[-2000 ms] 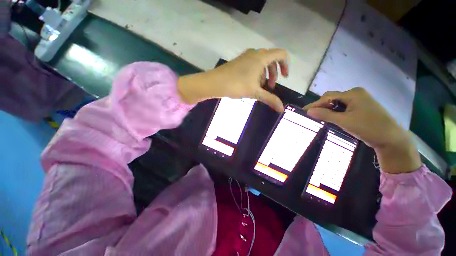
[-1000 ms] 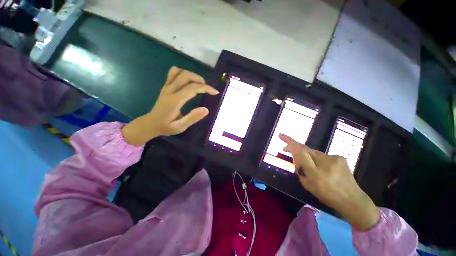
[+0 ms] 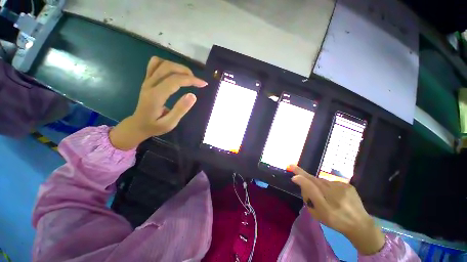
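Note:
Three lit smartphones lie in a black foam tray (image 3: 189, 164): the left phone (image 3: 232, 116), the middle phone (image 3: 288, 132) and the right phone (image 3: 343, 146). The left and middle screens are mostly white with a small orange patch at the bottom; the right one shows list rows and an orange bar. My right hand (image 3: 333, 202) has its index fingertip at the middle phone's lower right edge, and a small dark thing shows by its curled fingers. My left hand (image 3: 163, 100) hovers left of the left phone, thumb and fingers apart, holding nothing.
A pale board (image 3: 215, 25) and a white sheet (image 3: 371, 56) lie behind the tray on the green bench (image 3: 92, 64). A white power strip (image 3: 38, 38) is at the far left. A white cord (image 3: 252, 225) hangs over the dark red garment. Another person's dark sleeve shows at the left edge.
My right fingertip has moved from the middle of the middle screen to its bottom edge. The left and middle screens have changed content. My left hand has shifted slightly left in view.

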